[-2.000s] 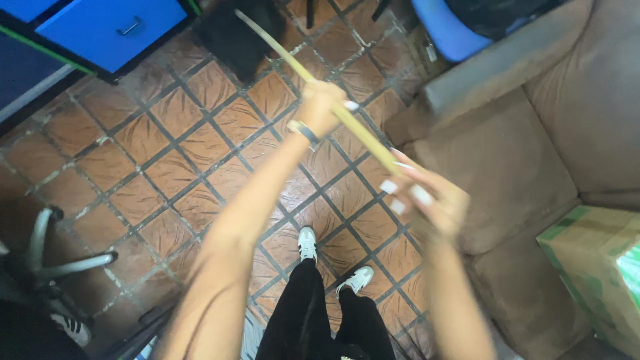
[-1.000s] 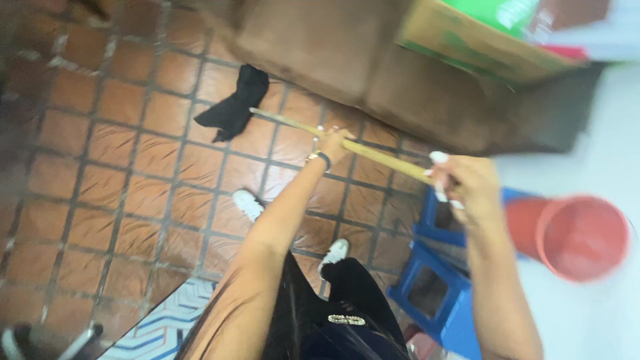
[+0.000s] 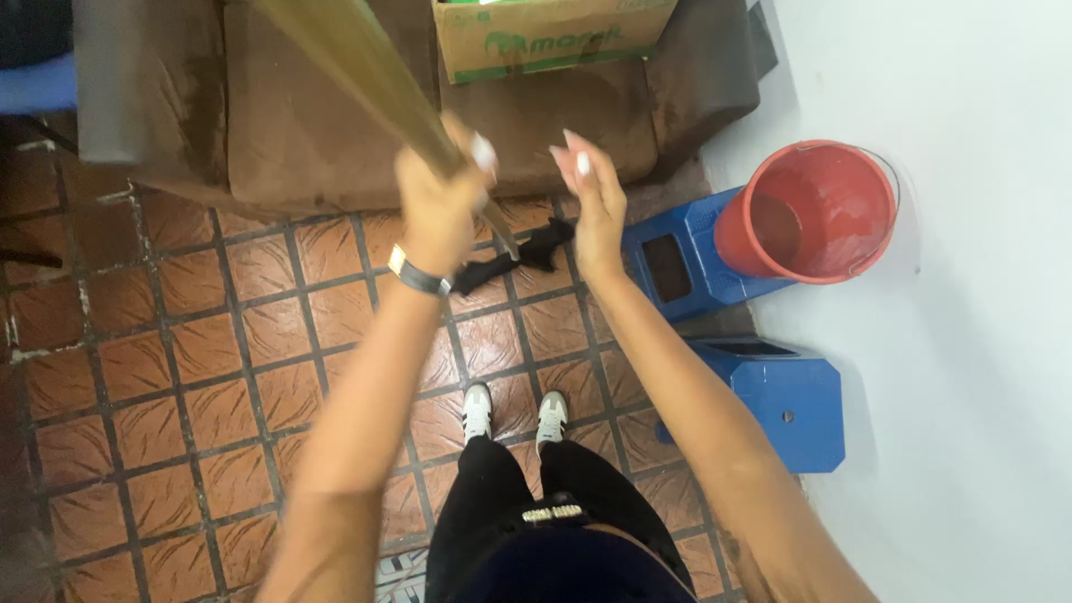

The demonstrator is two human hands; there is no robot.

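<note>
My left hand [image 3: 444,197], with a dark-banded watch at its wrist, is closed around a wooden pole [image 3: 360,71]. The pole's upper part rises blurred toward the camera at the top left, and its lower end reaches down to a black cloth [image 3: 536,249] on the tiled floor. My right hand [image 3: 596,205] is off the pole, held up just to the right of it with the fingers loosely apart and nothing in them.
A brown sofa [image 3: 327,109] runs along the top, with a cardboard box [image 3: 553,42] on its seat. At the right, by the white wall [image 3: 963,377], a red bucket [image 3: 821,213] rests on a blue plastic stool [image 3: 682,251]; another blue stool [image 3: 791,410] is nearer.
My right hand has let go of the pole, which both hands held before. The pole now stands more upright in my left hand. The view has turned toward the sofa and wall.
</note>
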